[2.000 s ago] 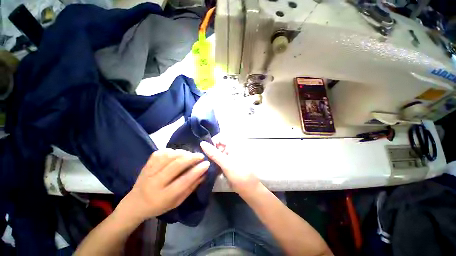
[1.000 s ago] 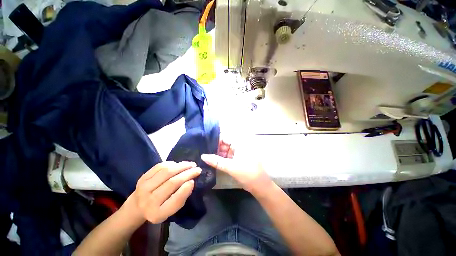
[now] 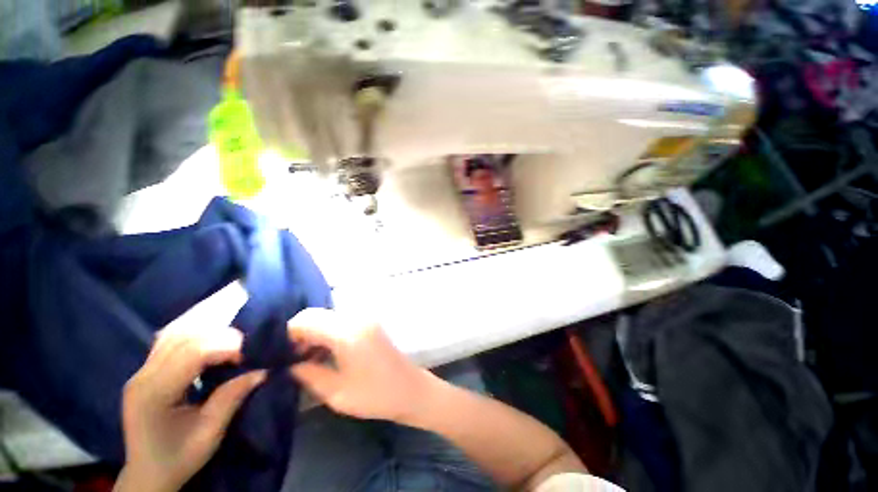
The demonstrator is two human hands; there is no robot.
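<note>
The navy garment [image 3: 183, 264] is heaped left of the needle area and hangs over the table's front edge. Its narrow band looks bright blue under the lamp. My left hand [image 3: 183, 384] pinches the navy cloth between thumb and fingers at the table's front edge. My right hand [image 3: 356, 370] pinches the same cloth close beside it, fingertips nearly meeting. The sewing machine [image 3: 481, 101] stands behind, its needle area lost in glare. The picture is blurred, so the exact fold between the fingers cannot be told.
A neon tag [image 3: 234, 144] hangs left of the needle. A phone [image 3: 487, 202] leans under the machine arm. Small dark snips [image 3: 589, 229] and black-handled scissors [image 3: 671, 225] lie at the table's right. Grey cloth [image 3: 178, 130] lies behind the navy. A dark garment pile [image 3: 736, 375] sits lower right.
The view has swung right, so the machine and table appear further left and tilted. My right hand, spread beside the cloth a second ago, now pinches it together with my left hand.
</note>
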